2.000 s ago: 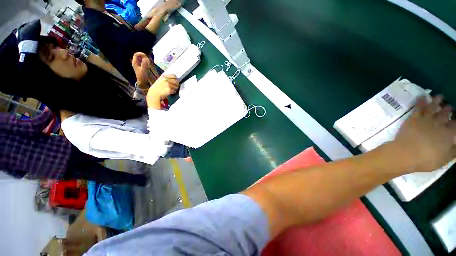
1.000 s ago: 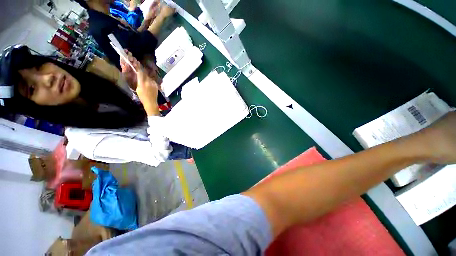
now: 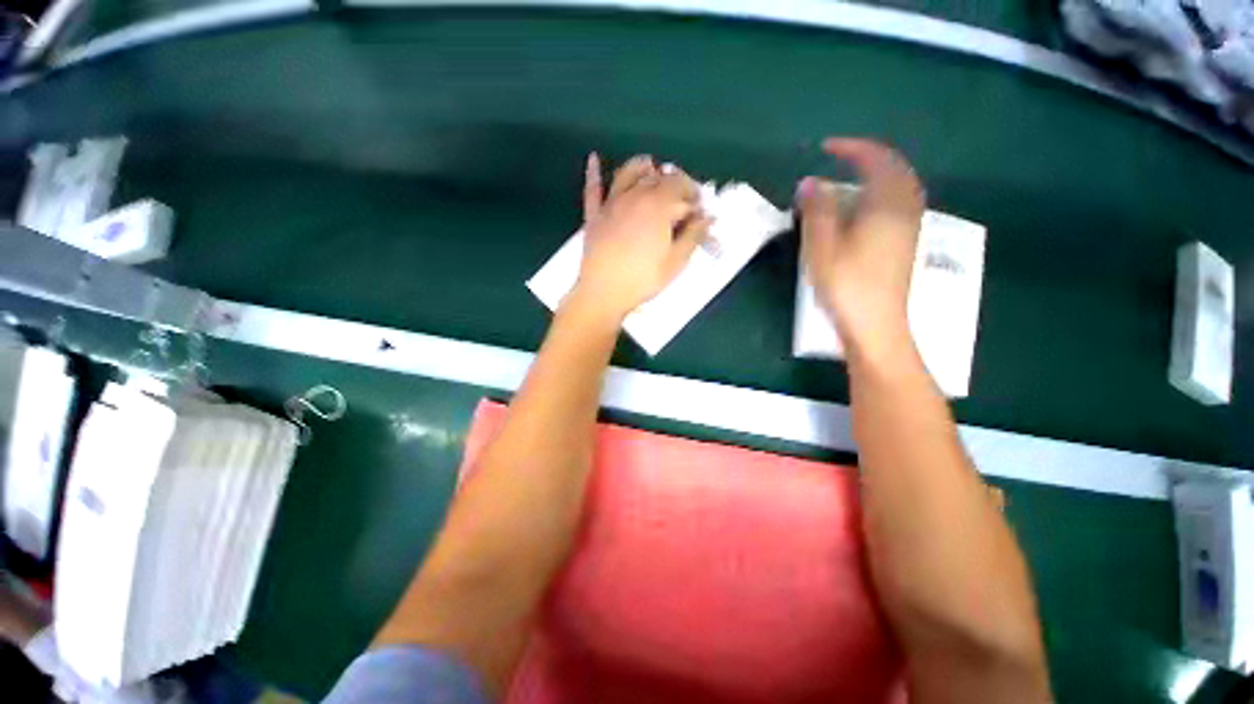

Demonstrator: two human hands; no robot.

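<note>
Two slim white cartons [image 3: 688,292], side by side with ragged tabs at the upper end, lie slanted on the green belt. My left hand [image 3: 644,227] is over them, fingertips near the tabbed end; its grip is unclear. To the right, more white cartons [image 3: 946,303] lie almost upright in view, with small dark print. My right hand [image 3: 866,241] is above their left part, blurred, with thumb and fingers apart; it covers their upper ends. Whether it touches them is unclear.
A pale rail [image 3: 743,410] edges the belt above a red mat [image 3: 715,550]. Single cartons stand or lie right [image 3: 1203,323] and left [image 3: 134,231]. A thick white stack [image 3: 179,523] with string loops is at lower left. A slotted bar [image 3: 1210,571] is lower right.
The view has swung from the left side to the belt in front. Both my hands now show over cartons; before, only one arm reached to the right. The co-workers are mostly out of view.
</note>
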